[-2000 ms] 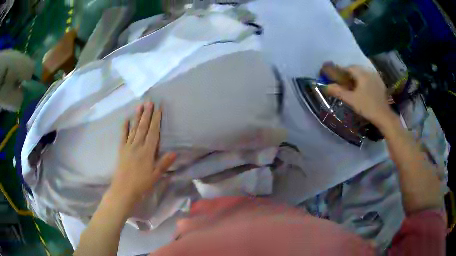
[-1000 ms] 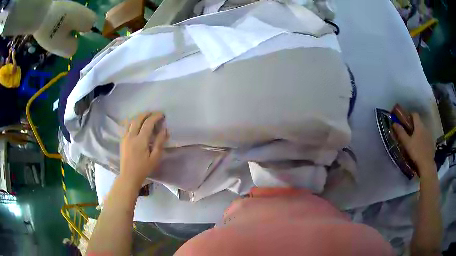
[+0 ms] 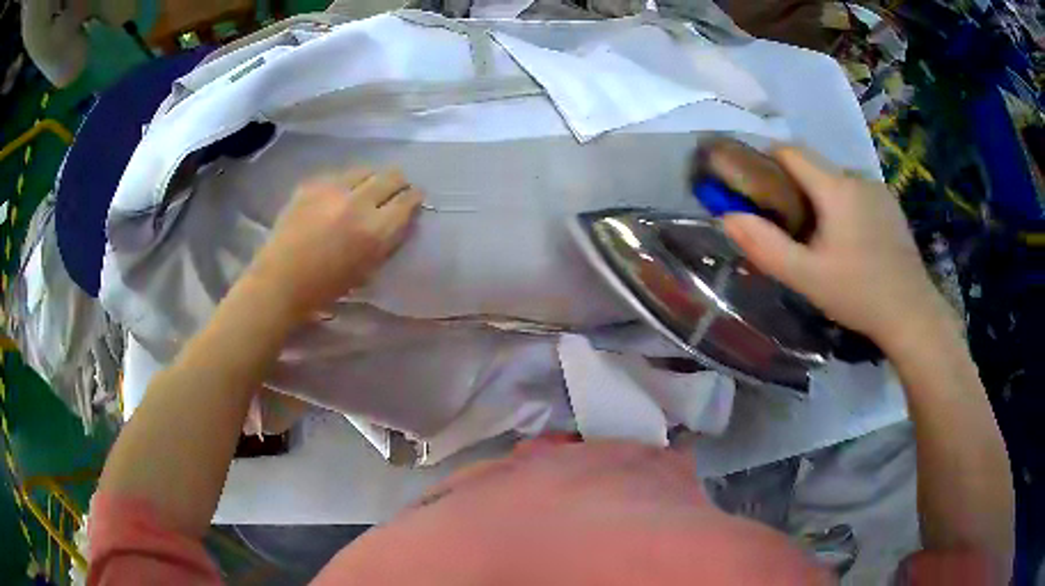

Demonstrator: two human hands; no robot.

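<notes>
A light grey garment [image 3: 493, 252] lies spread and partly wrinkled over the navy padded board [image 3: 97, 172], whose rounded end shows at the left. A white flap [image 3: 607, 97] lies on its far part. My right hand [image 3: 831, 235] is closed around the brown handle of the steam iron [image 3: 710, 292], which is over the right part of the grey cloth. I cannot tell if its sole touches the cloth. My left hand [image 3: 338, 235] is on the left part of the garment with fingers bent; whether it pinches the cloth is hidden.
The white-covered table [image 3: 321, 492] shows along the near edge, with a small dark slot [image 3: 266, 440] at its near left. More grey cloth [image 3: 854, 481] hangs at the near right. Yellow lines cross the green floor at the left. Dark clutter stands beyond the table at the right.
The iron in my right hand has moved left from the white table to over the grey cloth. My left hand's fingers, flat at first, are now bent. The camera view has also shifted.
</notes>
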